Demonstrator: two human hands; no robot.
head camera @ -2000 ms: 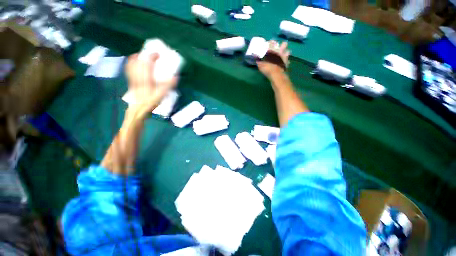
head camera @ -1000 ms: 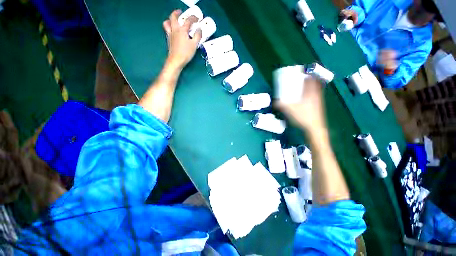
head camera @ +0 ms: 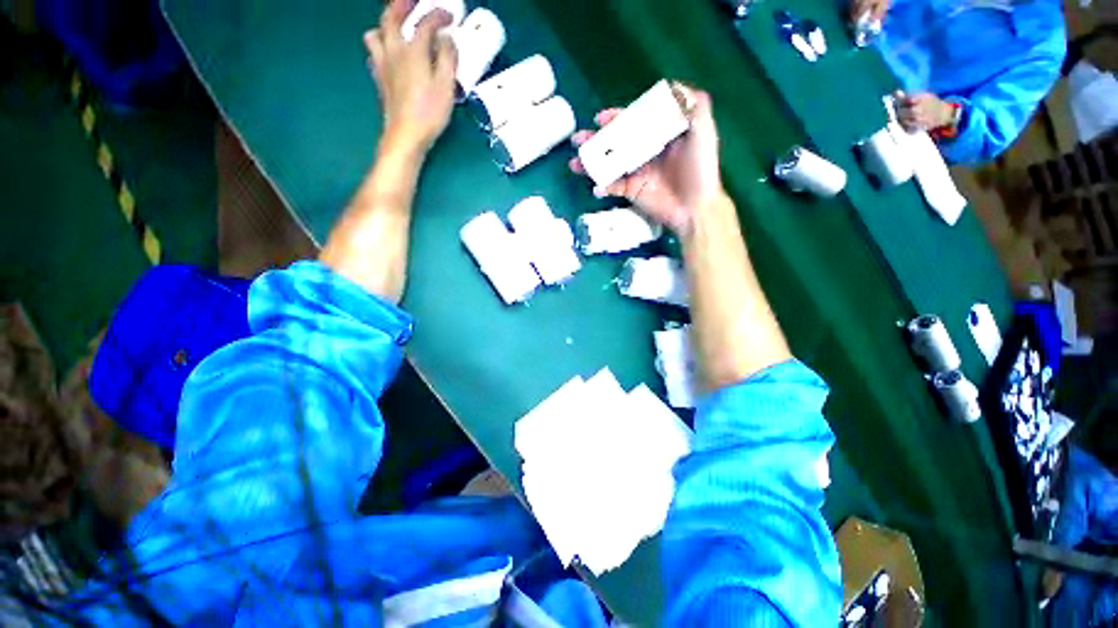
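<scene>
My left hand (head camera: 414, 80) is at the top of the green bench, its fingers around a white cylindrical unit (head camera: 434, 12) cut off by the picture's edge. My right hand (head camera: 662, 172) is palm up and holds another white cylindrical unit (head camera: 635, 133) above the bench. Two units (head camera: 536, 133) lie between the hands, and one (head camera: 478, 49) lies beside my left hand. A pair (head camera: 500, 256) lies side by side nearer me. More units (head camera: 617, 229) lie below my right hand, some partly hidden by my forearm. A fanned stack of white sheets (head camera: 601, 472) lies near the bench's front edge.
A dark green middle strip (head camera: 785, 258) runs past my right arm, with a unit (head camera: 810, 172) on it. Across the bench, a person in a blue smock (head camera: 981, 61) handles white pieces. A black parts tray (head camera: 1027, 417) and small open carton (head camera: 883, 552) are right. A blue stool (head camera: 172, 350) is left.
My right hand has moved up and left and now shows its palm with a unit on it. My left hand has shifted slightly up and left. A pair of units now lies nearer me.
</scene>
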